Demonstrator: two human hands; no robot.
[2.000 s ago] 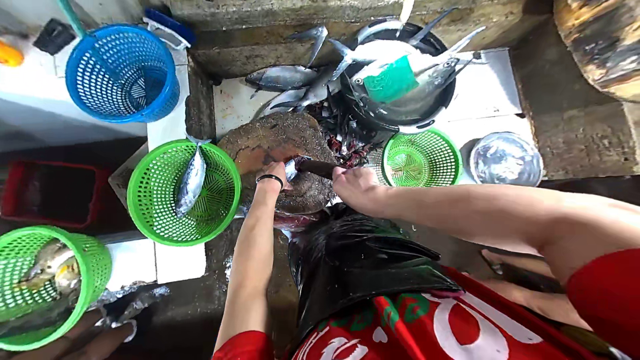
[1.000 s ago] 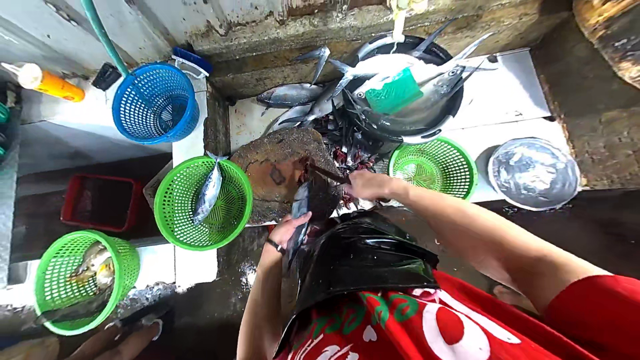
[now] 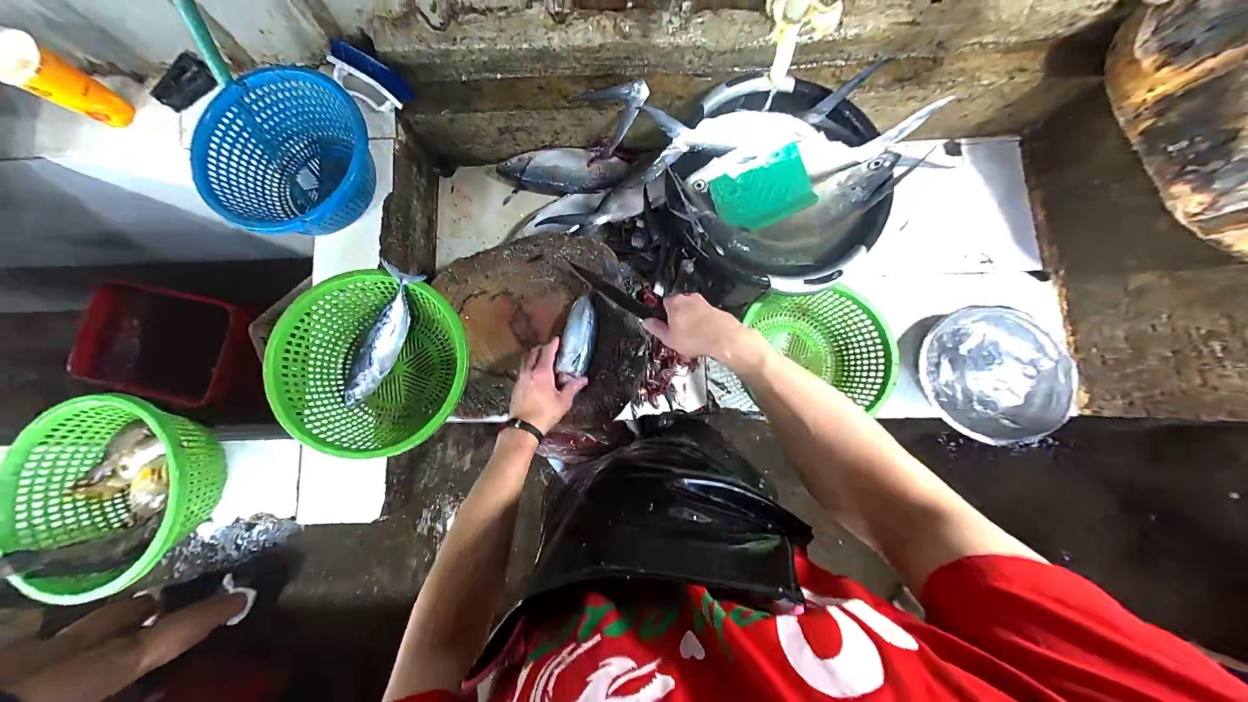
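On the round wooden chopping block (image 3: 502, 307) lies a small silvery fish (image 3: 579, 336), with my left hand (image 3: 542, 392) resting on its near end. My right hand (image 3: 694, 327) grips the handle of a dark-bladed knife (image 3: 614, 291); the blade points up and left over the block, beyond the fish and apart from it. Red scraps and dark fish trimmings (image 3: 663, 375) lie at the block's right side. Another silvery fish (image 3: 380, 343) is in the green basket (image 3: 276, 375) left of the block.
Large fish and a green piece (image 3: 763, 187) fill a black tub (image 3: 863, 117) behind. A second green basket (image 3: 882, 356) and a metal basin (image 3: 996, 375) stand right. Left are a blue basket (image 3: 283, 146), a red bin (image 3: 156, 341) and a green basket with fish (image 3: 190, 468). A person's legs (image 3: 127, 634) show lower left.
The fish, earlier held at the block's near edge under the knife, now lies farther onto the block. The knife has come away from it, its tip now pointing up and left.
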